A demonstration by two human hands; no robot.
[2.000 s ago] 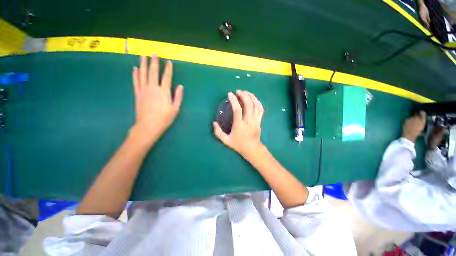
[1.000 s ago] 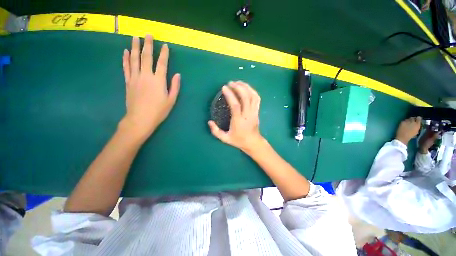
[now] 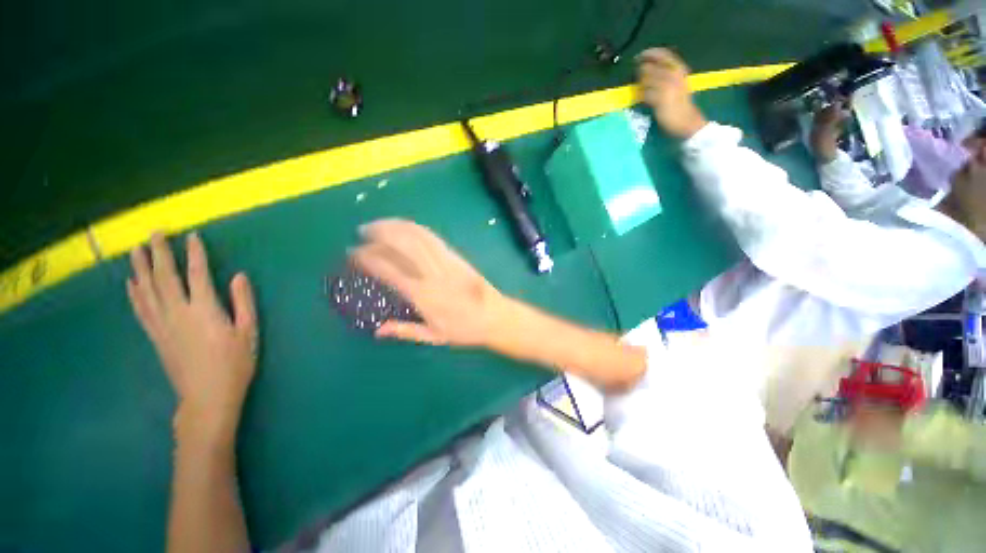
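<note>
A round dark screw tray (image 3: pixel 362 300) with silver specks lies on the green mat (image 3: pixel 324 416). My right hand (image 3: pixel 432 286), slightly blurred, is over the tray's right side, fingers apart; it covers part of the tray, and whether it touches is unclear. My left hand (image 3: pixel 200 319) lies flat on the mat to the left of the tray, fingers spread and empty. A black electric screwdriver (image 3: pixel 510 203) lies on the mat right of the tray, its silver end toward me.
A green box (image 3: pixel 603 178) stands right of the screwdriver, with a cord. Beyond the yellow tape (image 3: pixel 281 178), a small dark unit (image 3: pixel 346 97) sits on the darker green surface. Another person's arm (image 3: pixel 746 194) reaches to the tape at right. Small white bits lie near the tape.
The view has turned to the right, so the bench appears tilted. More of the tray shows beside my right hand. The neighbouring person's arm now reaches over the tape near the green box.
</note>
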